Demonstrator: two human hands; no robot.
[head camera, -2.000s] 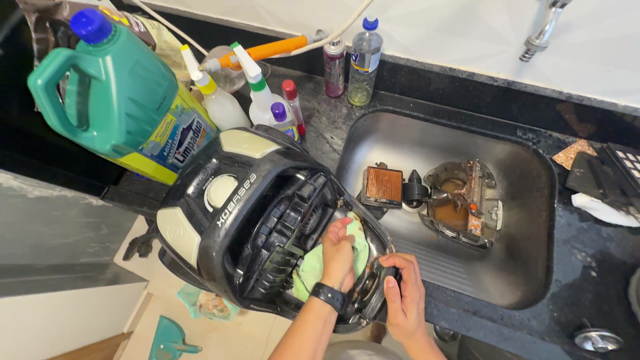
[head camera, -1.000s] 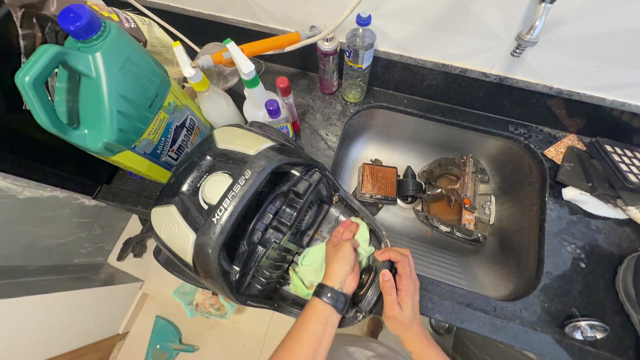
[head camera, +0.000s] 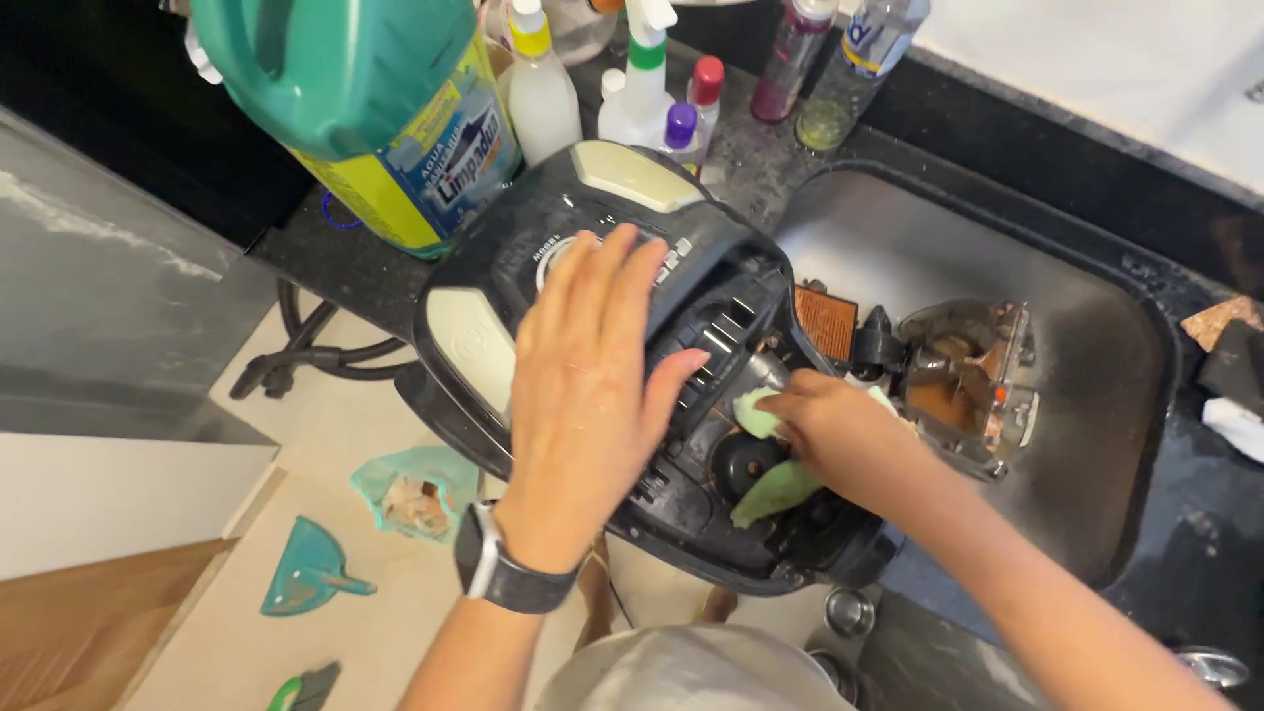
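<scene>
The black and cream vacuum cleaner body (head camera: 553, 222) lies tilted at the counter's edge, its inner compartment facing up. My left hand (head camera: 592, 375), a dark watch on its wrist, rests flat on its top casing beside the dial, fingers spread and holding nothing. Inside the compartment, my right hand (head camera: 839, 425) pinches a light green cloth (head camera: 775, 494), near a round black part (head camera: 746, 464). In the steel sink (head camera: 1076, 395) sit a clear, dirty dust container (head camera: 953, 390) with brownish water and a pleated orange-brown filter (head camera: 827, 321).
A large teal jug (head camera: 355, 79), spray bottles (head camera: 543, 104) and small bottles (head camera: 679, 128) stand behind the vacuum. On the floor lie a black hose or cord (head camera: 326, 355), a teal bag (head camera: 415, 489) and a teal dustpan (head camera: 306, 568). Dark parts (head camera: 1234, 360) lie right of the sink.
My left hand has let go of the green cloth and moved onto the top casing. My right hand has left the vacuum's rim and taken hold of the cloth. The view has moved closer.
</scene>
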